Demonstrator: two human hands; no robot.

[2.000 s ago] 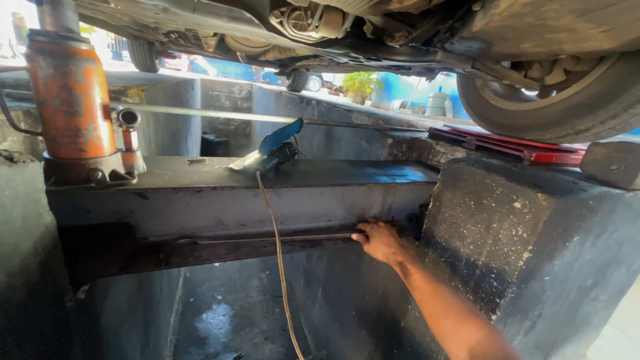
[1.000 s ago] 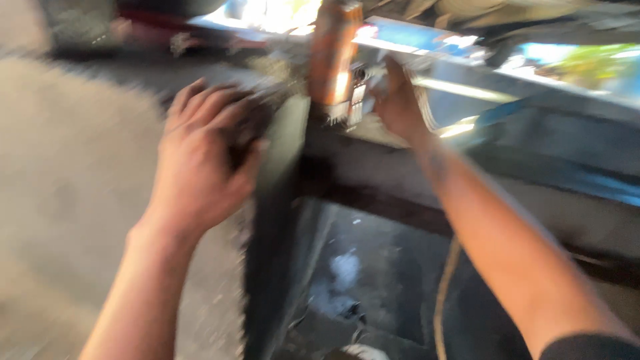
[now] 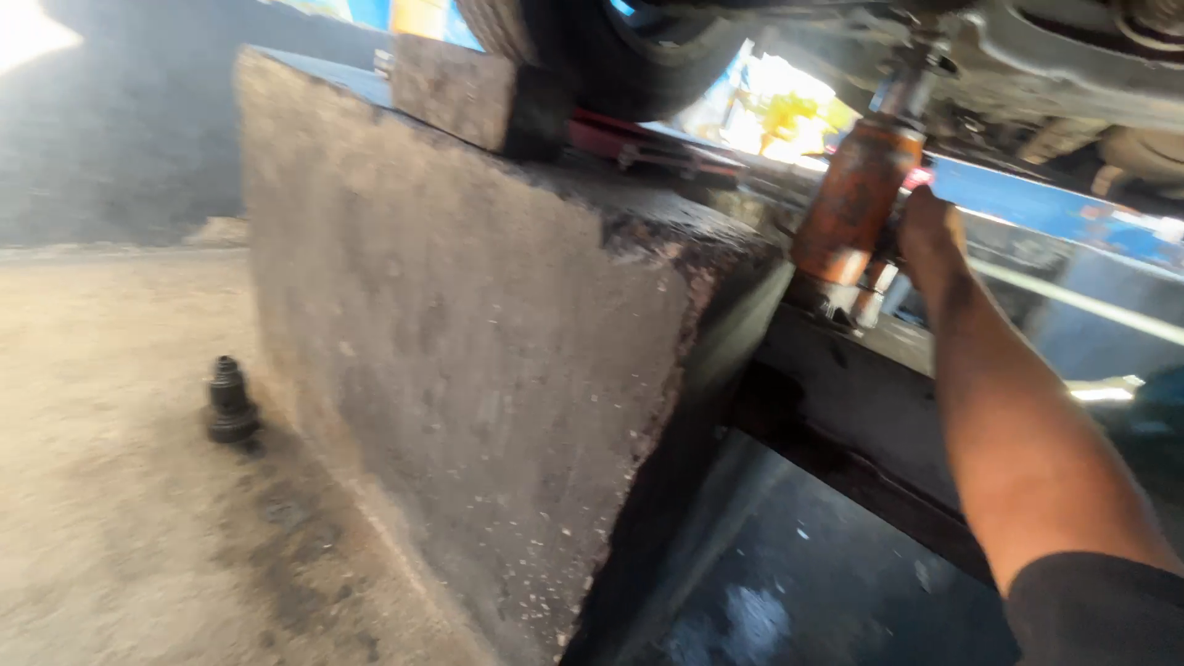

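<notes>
An orange, worn bottle jack (image 3: 856, 203) stands on a dark steel beam (image 3: 851, 398), its ram reaching up to the underside of a raised car (image 3: 1054, 74). My right hand (image 3: 930, 231) is at the jack's right side, beside its small pump cylinder (image 3: 874, 291). The fingers are partly hidden and blurred, so their grip is unclear. My left hand is out of view. A black ribbed rubber boot or similar car part (image 3: 230, 402) stands on the concrete floor at the left.
A thick concrete wall (image 3: 462, 324) borders the pit (image 3: 786, 564) and carries a block (image 3: 453, 92) beside the car's tyre (image 3: 610, 55). A red metal piece (image 3: 610, 139) lies under the tyre. Oily stains mark the floor (image 3: 120, 518).
My right hand was on the beam's lower edge two seconds ago and is now at the jack. My left hand, seen over the wall one second ago, has left the view. The view has swung left.
</notes>
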